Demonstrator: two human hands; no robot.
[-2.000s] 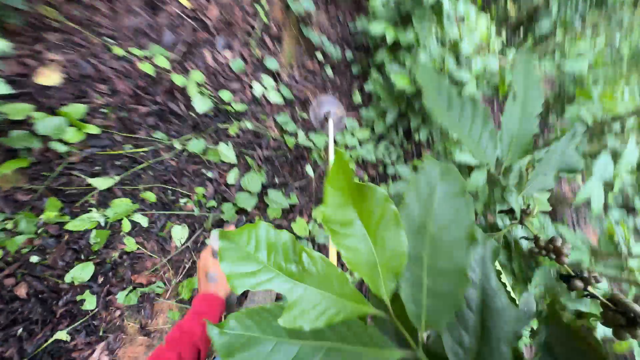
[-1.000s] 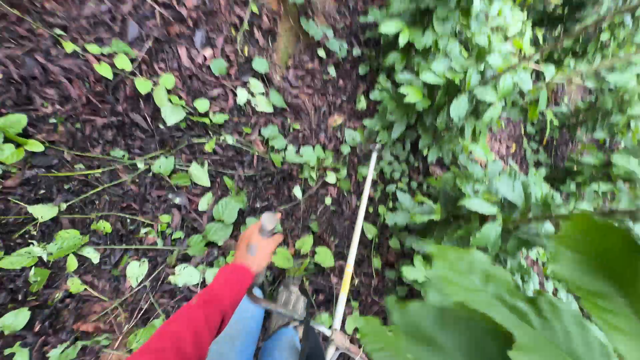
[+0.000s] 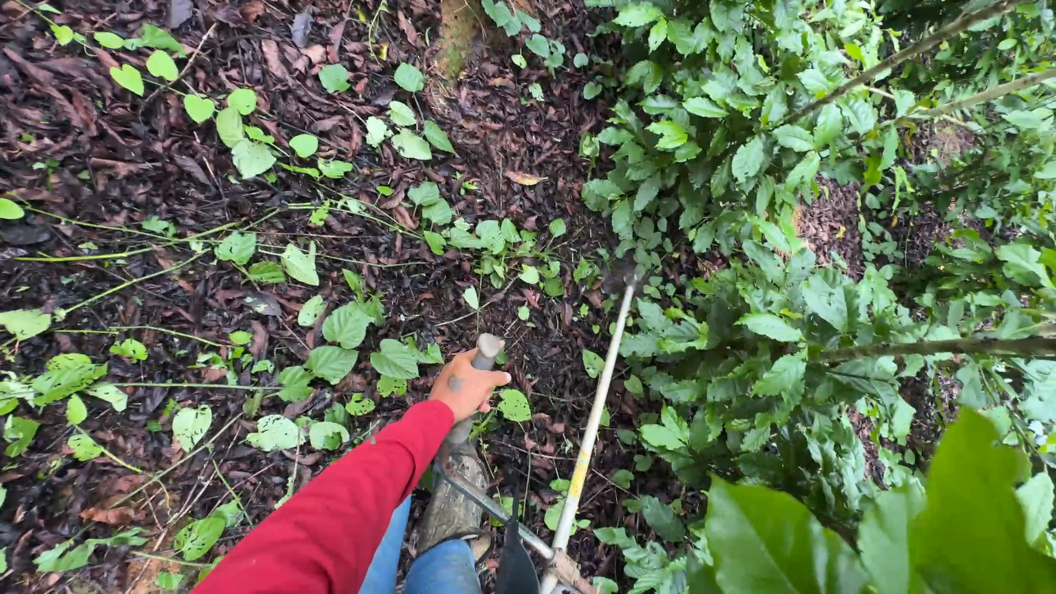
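My left hand [image 3: 469, 384], at the end of a red sleeve, is closed around the grey handle grip [image 3: 487, 350] of a brush cutter. A bent metal handlebar [image 3: 491, 505] runs from below that grip to the long pale shaft [image 3: 596, 412], which has a yellow band. The shaft slants up and slightly right to a blurred cutting head [image 3: 624, 275] at the edge of the low leaves. My right hand is out of view. A black strap or guard [image 3: 516, 554] hangs beside the shaft.
Leafy bushes [image 3: 767, 322] with thin branches [image 3: 949, 346] fill the right side. Large leaves [image 3: 973, 511] stand close at the lower right. Vines [image 3: 148, 247] cross the leaf litter on the left. A muddy boot [image 3: 452, 503] and blue trousers show below; a trunk base [image 3: 462, 37] stands at the top.
The large leaves that covered much of the middle two seconds ago now stand at the lower right. The view has shifted, and my left hand and the shaft show more fully.
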